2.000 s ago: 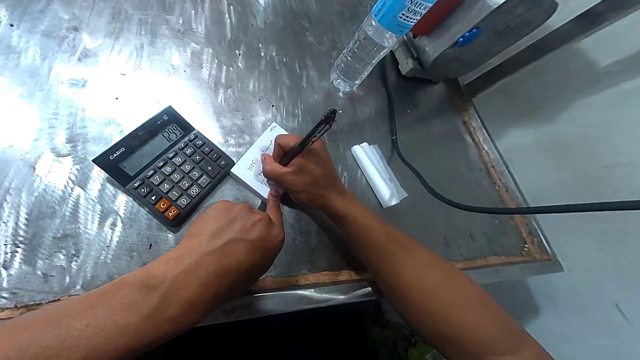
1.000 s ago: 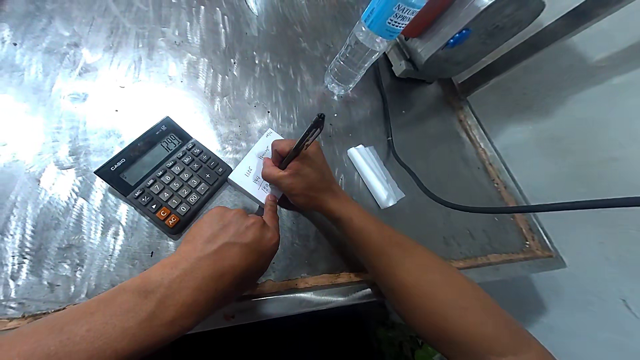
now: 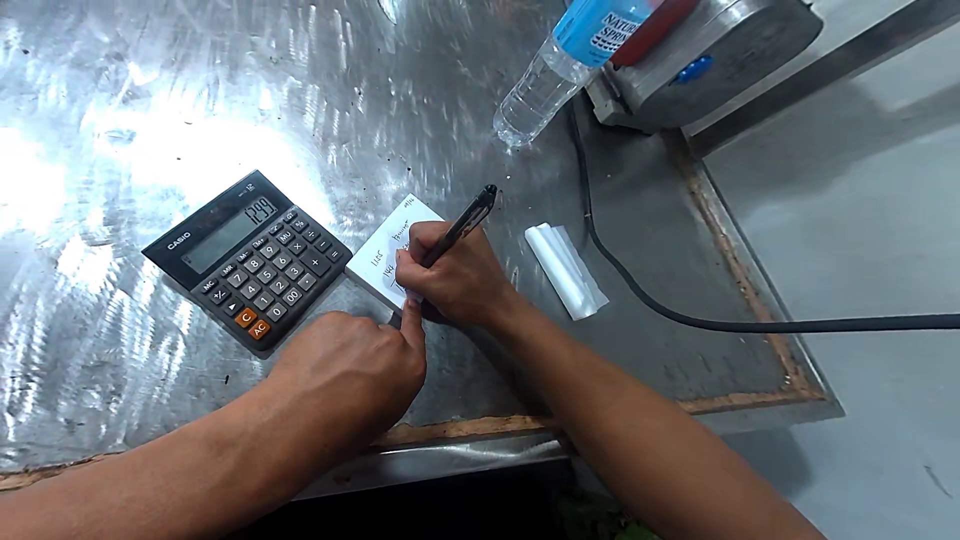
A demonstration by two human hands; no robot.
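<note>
A white notepad [image 3: 375,262] with handwriting on it lies on the metal table, tilted to the view. My right hand [image 3: 457,274] grips a black pen [image 3: 469,221] over the pad, and its fingers hide the pen's tip. My left hand [image 3: 352,364] rests at the pad's lower edge, its index finger extended and touching the pad while the other fingers are curled in. Left of the pad, its corner close to the paper, lies a Casio desk calculator [image 3: 259,274] with digits on its display.
A roll of clear plastic [image 3: 564,271] lies right of my right hand. Behind it are a plastic water bottle [image 3: 536,97] and a metal machine [image 3: 712,67]. A black cable [image 3: 645,300] runs off to the right. The metal table's edge [image 3: 480,450] passes beneath both forearms.
Both hands remain at the pad, with the pen still in my right hand. More of the pad's handwriting shows now than in the oldest frame.
</note>
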